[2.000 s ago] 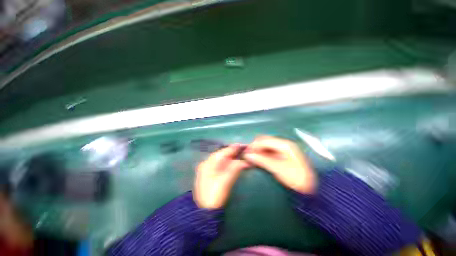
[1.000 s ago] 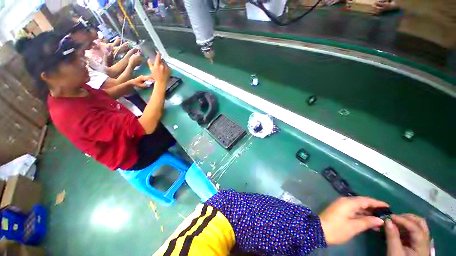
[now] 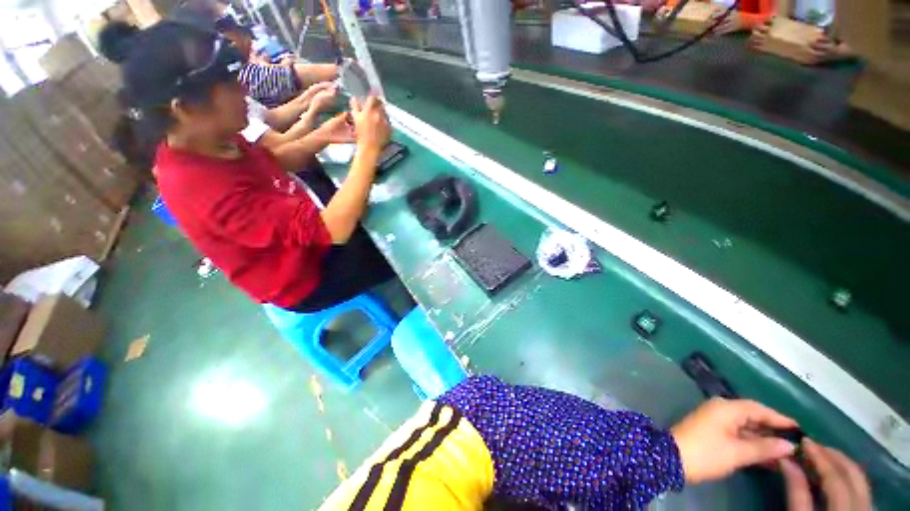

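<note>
My left hand (image 3: 730, 439), in a dotted dark blue sleeve, and my right hand (image 3: 834, 481), partly cut by the lower right edge, meet at the fingertips. They pinch a small black housing (image 3: 790, 437) between them; its face is mostly hidden by fingers. A short row of black housings (image 3: 706, 374) lies on the bench just beyond my left hand. A single black housing with a green centre (image 3: 646, 322) lies further left.
A white rail (image 3: 667, 271) divides the bench from the green belt (image 3: 609, 165), which carries several small units. A clear bag of parts (image 3: 567, 254), a dark textured tray (image 3: 490, 257) and a black curved object (image 3: 440, 206) lie left. A person in red (image 3: 234, 215) sits beyond.
Since one second ago the view has shifted, so the bench things and neighbour sit further right in the picture. My hands still hold the small housing together, now nearer the lower right corner.
</note>
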